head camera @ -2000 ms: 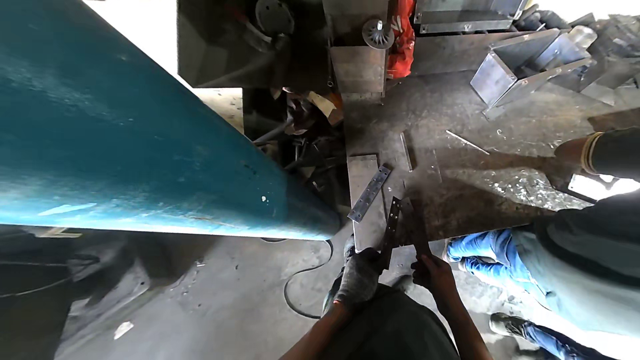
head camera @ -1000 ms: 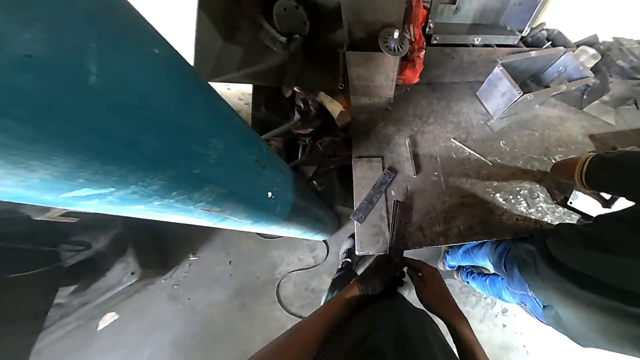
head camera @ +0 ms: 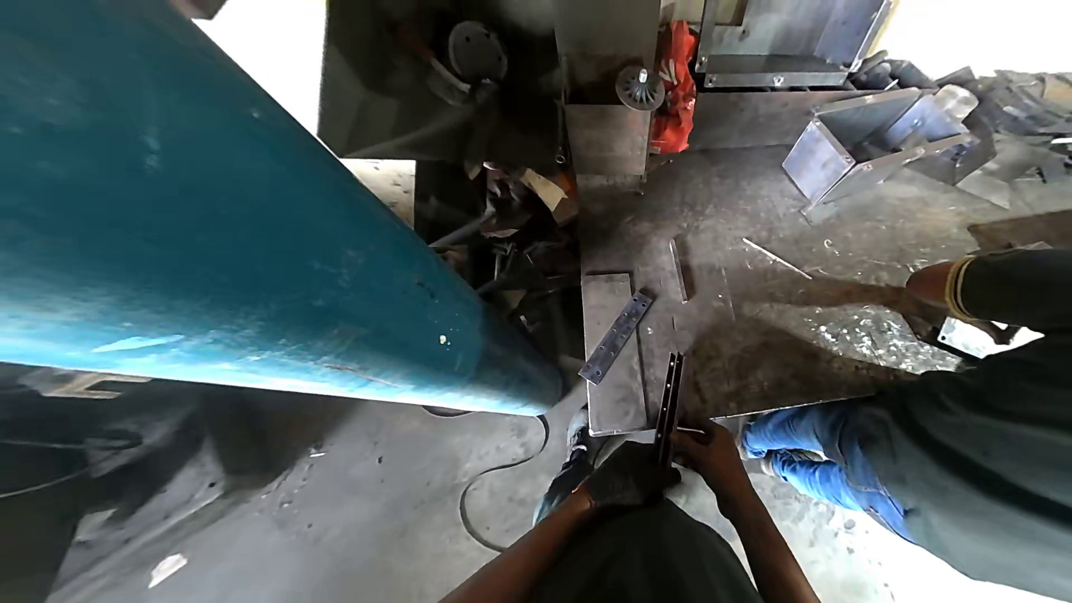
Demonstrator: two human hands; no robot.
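My left hand (head camera: 628, 476), in a dark glove, is closed around the lower end of a dark perforated metal channel or pair of strips (head camera: 669, 402) near the table's front edge. The bare right hand (head camera: 703, 452) is at the channel's right side, its fingers gripping or touching the lower part; the exact contact is too dark to tell. Just left of the channel, a drilled flat metal bar (head camera: 616, 337) lies slanted across a rectangular steel plate (head camera: 615, 402) on the metal table. Farther back lies a short narrow metal strip (head camera: 678, 270).
A large teal column (head camera: 251, 251) fills the left. Another person (head camera: 963, 452) stands at the right with a hand over the table. Behind are an open metal box (head camera: 871, 151), a red bag (head camera: 674, 88) and a thin rod (head camera: 777, 258). A cable (head camera: 469, 494) lies on the floor.
Two seconds ago two dark strips were apart, one near each hand; now they stand together between my hands. My right hand has come closer to the left.
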